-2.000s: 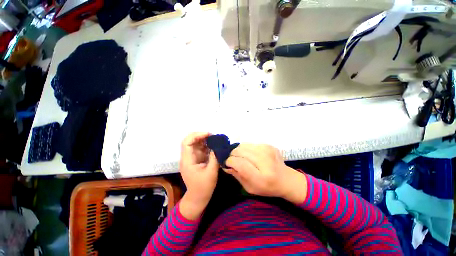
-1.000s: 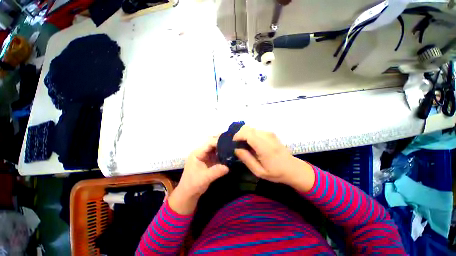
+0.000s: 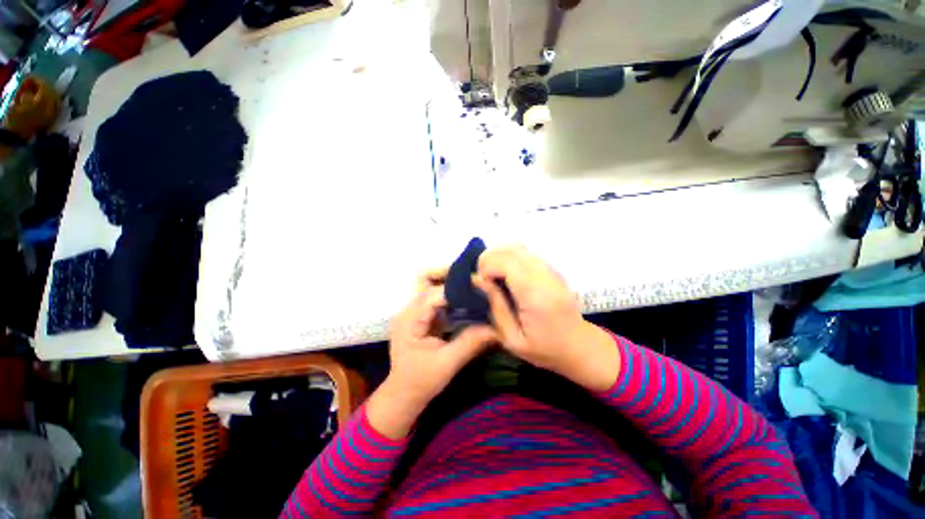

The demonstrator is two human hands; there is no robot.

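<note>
A small navy-black pocket piece point(image 3: 467, 287) is held in front of me at the table's front edge, folded and curved, its upper end pointing up. My left hand point(image 3: 428, 340) grips its lower left part, with the thumb across the bottom. My right hand point(image 3: 536, 304) pinches its right side between thumb and fingers. The fingers hide much of the piece, so I cannot tell which side faces out. Both hands are bare and close together.
The sewing machine point(image 3: 649, 132) stands behind my hands. A rounded dark pile point(image 3: 167, 142), dark folded pieces point(image 3: 154, 279) and a patterned piece point(image 3: 77, 291) lie at the left. An orange basket point(image 3: 167, 426) holds dark cloth below the table.
The piece and both hands have moved slightly right and up from the earliest frame. The piece has changed from bunched to a curved, upright fold, and my fingers have shifted on it.
</note>
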